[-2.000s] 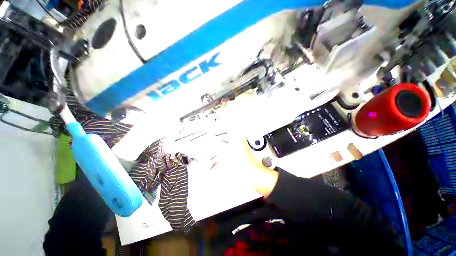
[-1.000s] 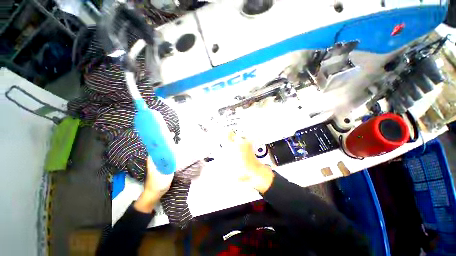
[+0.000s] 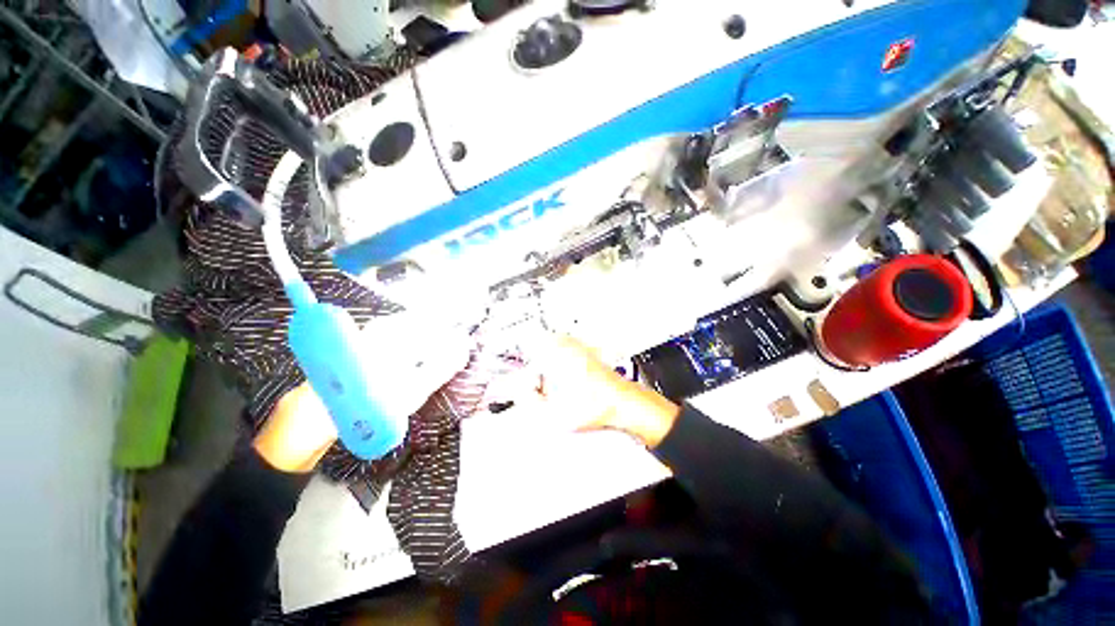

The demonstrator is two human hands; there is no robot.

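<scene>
A dark striped fabric piece (image 3: 428,495) lies in front of the sewing machine (image 3: 587,135) and hangs over the table's front edge. Its upper part runs into bright glare near the needle area. My left hand (image 3: 297,428) is at the left, partly behind the light-blue lamp (image 3: 346,382); its fingers are hidden, so its grip cannot be told. My right hand (image 3: 593,394) is over the table, right of the fabric, fingers pointing left toward the fabric's edge. Glare washes out its fingertips, so whether they hold the cloth cannot be told.
A striped fabric heap (image 3: 239,263) lies left of the machine head. A phone (image 3: 719,349) and a red speaker (image 3: 899,312) stand right of my right hand. Blue crates (image 3: 1061,404) are below the table at right. A green trolley (image 3: 153,401) is on the floor at left.
My left hand has come into view at the left and is now behind the lamp. My right hand's fingers now point left toward the fabric. The camera view has shifted.
</scene>
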